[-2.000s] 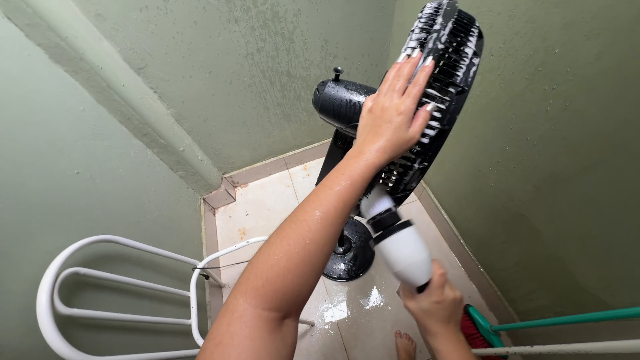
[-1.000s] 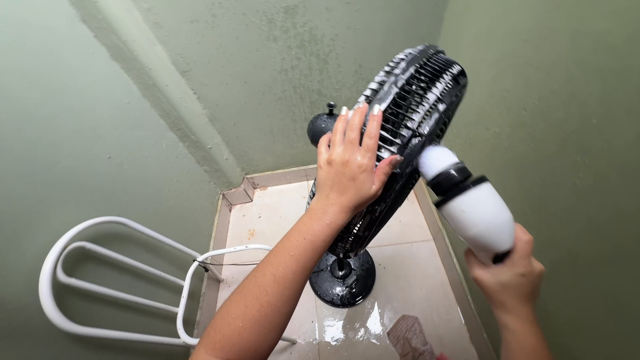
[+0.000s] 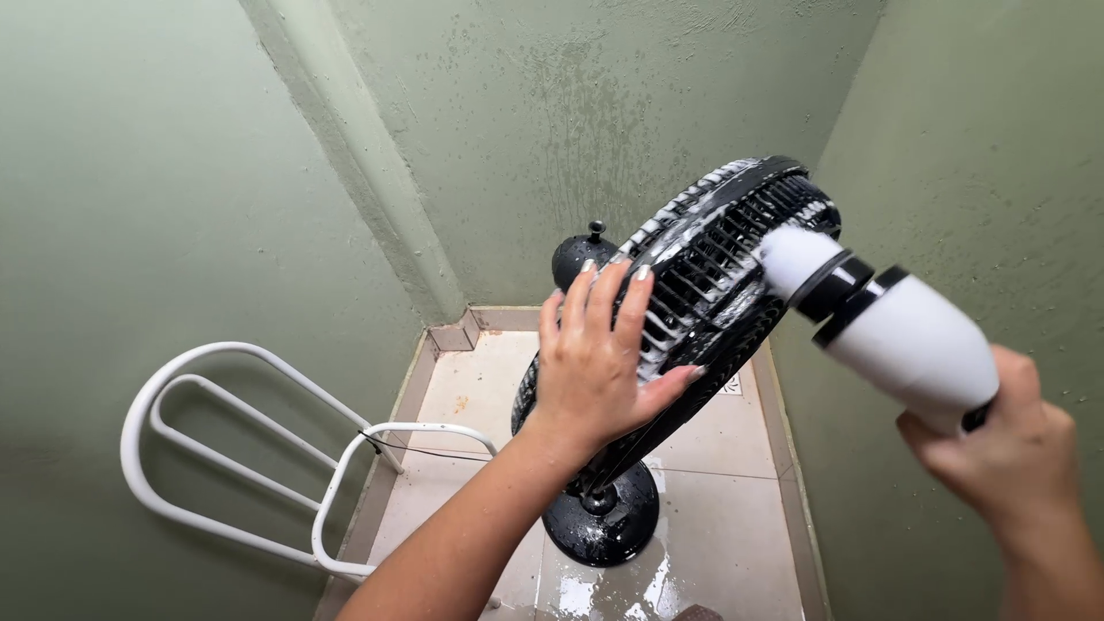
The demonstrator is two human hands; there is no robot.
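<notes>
A black pedestal fan (image 3: 716,259) with white suds on its grille stands tilted, its round base (image 3: 608,517) on the wet tiles. Behind the grille sits the rounded motor housing (image 3: 580,259) with a knob on top. My left hand (image 3: 595,354) lies spread on the near left part of the grille, fingers apart. In my right hand (image 3: 1009,440) is the handle of a white and black powered scrubbing brush (image 3: 918,345). Its foamy white head (image 3: 798,259) is against the upper right part of the grille, or very close to it.
A white tubular metal chair frame (image 3: 233,349) stands at the left, with a thin dark cord (image 3: 423,450) tied to it. Green walls (image 3: 517,172) enclose the tiled floor (image 3: 724,535) on three sides. A floor drain (image 3: 731,385) lies behind the fan.
The brush has moved from low on the grille to its upper right part. My left hand has shifted lower along the grille. The view has shifted too.
</notes>
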